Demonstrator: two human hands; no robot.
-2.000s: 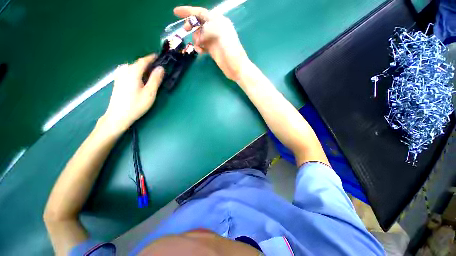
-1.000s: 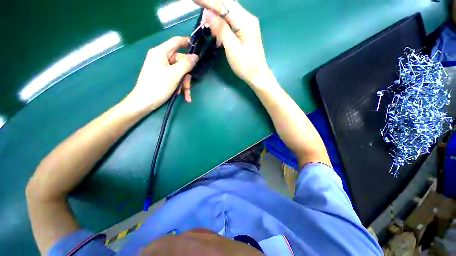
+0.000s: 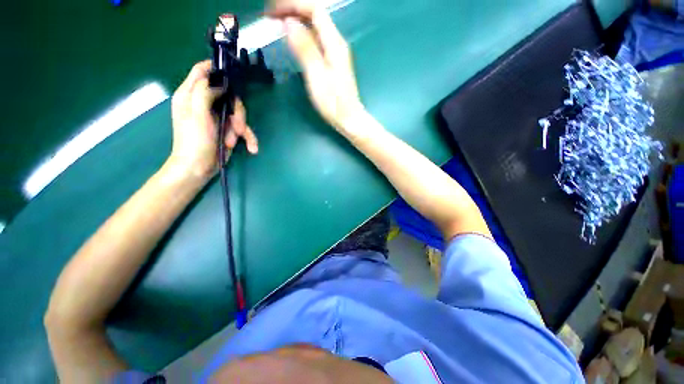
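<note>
My left hand (image 3: pixel 201 124) holds a black battery clamp (image 3: pixel 229 71) over the green bench, with its copper-coloured tip pointing to the top of the picture. A thin black cable lead (image 3: pixel 228 217) hangs from the clamp toward me and ends in a short red section and a blue tip (image 3: pixel 241 319) at the bench edge. My right hand (image 3: pixel 319 64) is to the right of the clamp and apart from it. Its fingers are blurred near the top edge, so I cannot tell whether they hold a small part.
A black tray (image 3: pixel 510 165) at the right bears a tangled pile of silver-blue springs (image 3: pixel 607 139). One spring (image 3: pixel 546 131) lies just left of the pile. The green bench (image 3: pixel 315 180) has bright lamp reflections. Cardboard boxes (image 3: pixel 656 289) stand at the lower right. Blue cloth shows at the upper right.
My right hand has come away from the clamp. My left hand has moved left with the clamp, which now points straight up the picture. The lead hangs straighter, with its red section showing again.
</note>
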